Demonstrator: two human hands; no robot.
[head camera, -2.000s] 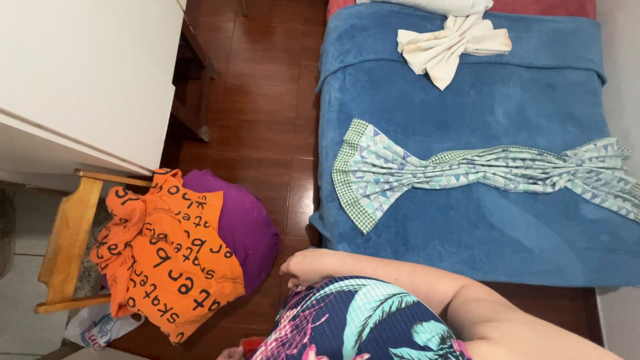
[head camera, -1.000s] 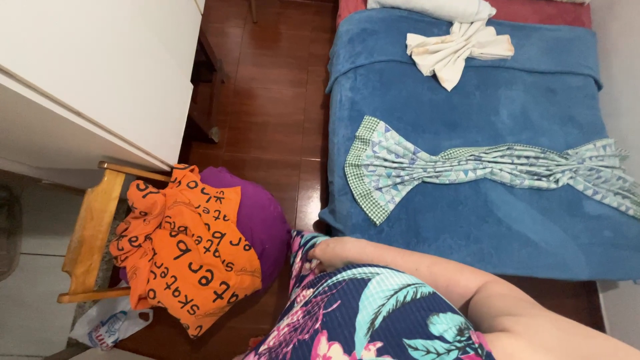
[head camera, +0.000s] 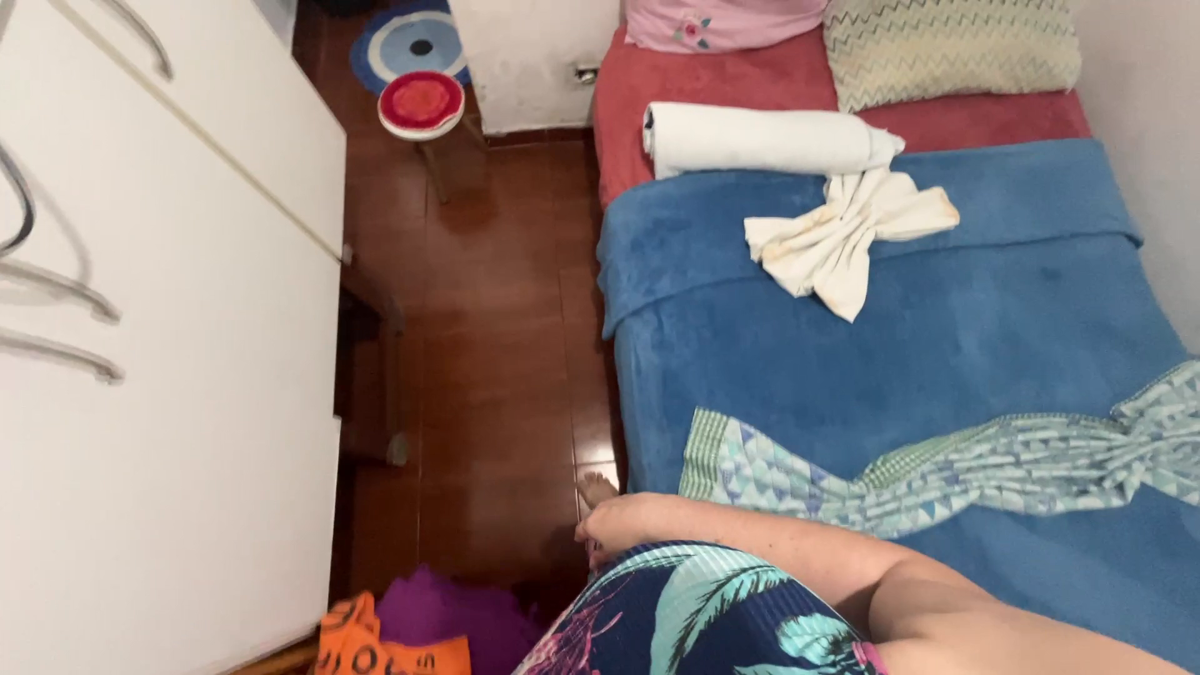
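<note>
My right hand (head camera: 614, 525) hangs low beside the bed, against the front of my floral clothing; its fingers are partly hidden, and whether it holds anything cannot be told. My left hand is out of view. Right of my hand, a gathered green and blue patterned cloth (head camera: 975, 469) lies across the blue blanket (head camera: 900, 356). Farther up the bed, a cream cloth (head camera: 844, 230) gathered like a bow touches a rolled white towel or blanket (head camera: 764, 139). At the bottom edge, an orange cloth with black lettering (head camera: 394, 656) rests beside a purple item (head camera: 450, 614).
White cabinets (head camera: 187, 328) with curved handles stand at the left. A stool with a red top (head camera: 422, 105) stands near a round blue rug (head camera: 412, 47) on the brown tiled floor (head camera: 497, 375). Pink (head camera: 722, 21) and zigzag-patterned (head camera: 952, 47) pillows lie at the bed's head.
The view has shifted toward the head of the bed, so the orange cloth sits mostly below the frame. The cloths on the bed keep their places.
</note>
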